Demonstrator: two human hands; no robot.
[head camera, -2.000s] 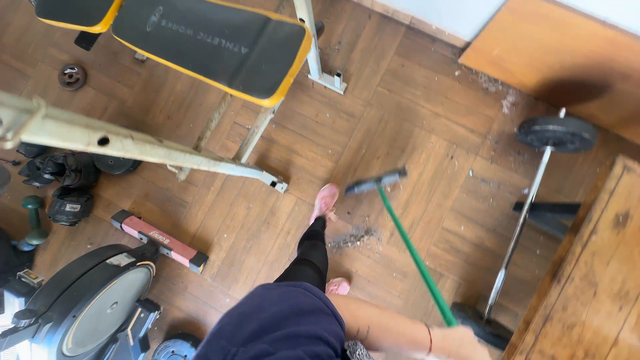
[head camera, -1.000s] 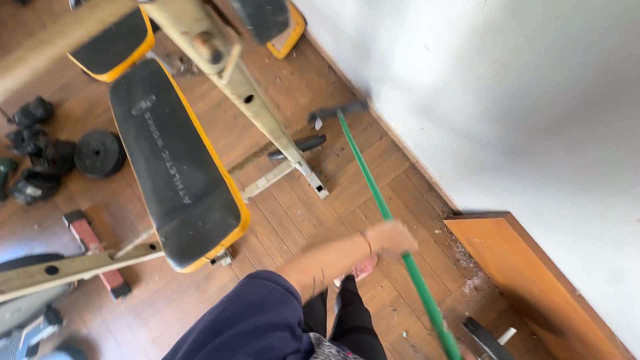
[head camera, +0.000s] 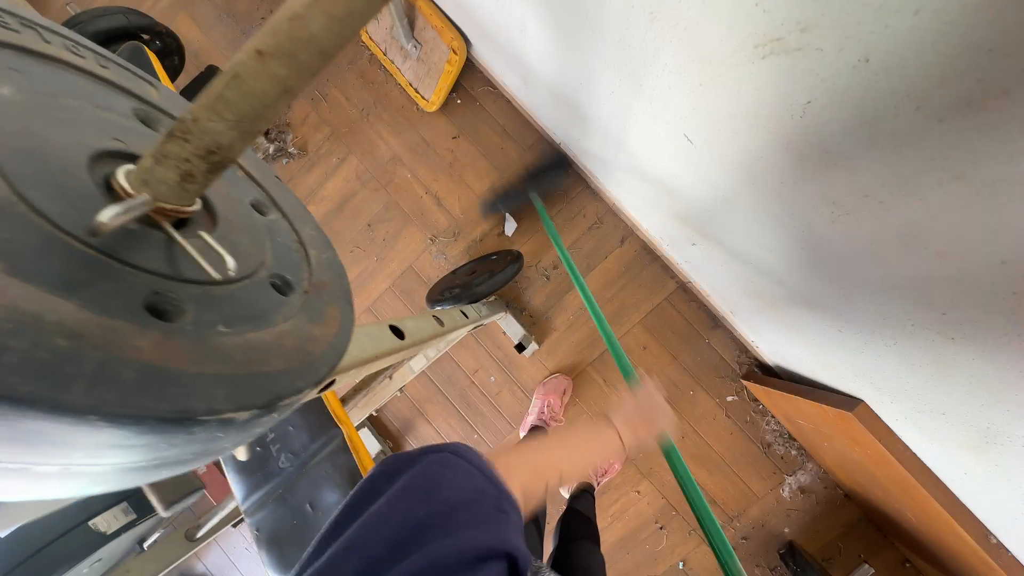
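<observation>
My left hand (head camera: 644, 416), blurred by motion, is closed around the green handle of a broom (head camera: 592, 308). The arm, in a dark blue sleeve, reaches across from the lower left. From the hand, the handle slants up to a dark, blurred broom head (head camera: 528, 184) on the wooden floor close to the white wall. A small white scrap (head camera: 510, 225) lies just beside the broom head. The lower end of the handle runs out at the bottom edge. My right hand is not in view.
A large weight plate (head camera: 264, 336) on a metal bar fills the left. A bench frame (head camera: 416, 336) stands near a black disc (head camera: 476, 278). A padded board with yellow edging (head camera: 416, 56) is at the top. Dust (head camera: 788, 448) lies by a wooden panel (head camera: 872, 472) at the right.
The broom head was on open floor near a pink shoe two seconds ago and is now by the wall. The view has swung strongly, bringing the large weight plate in at the left.
</observation>
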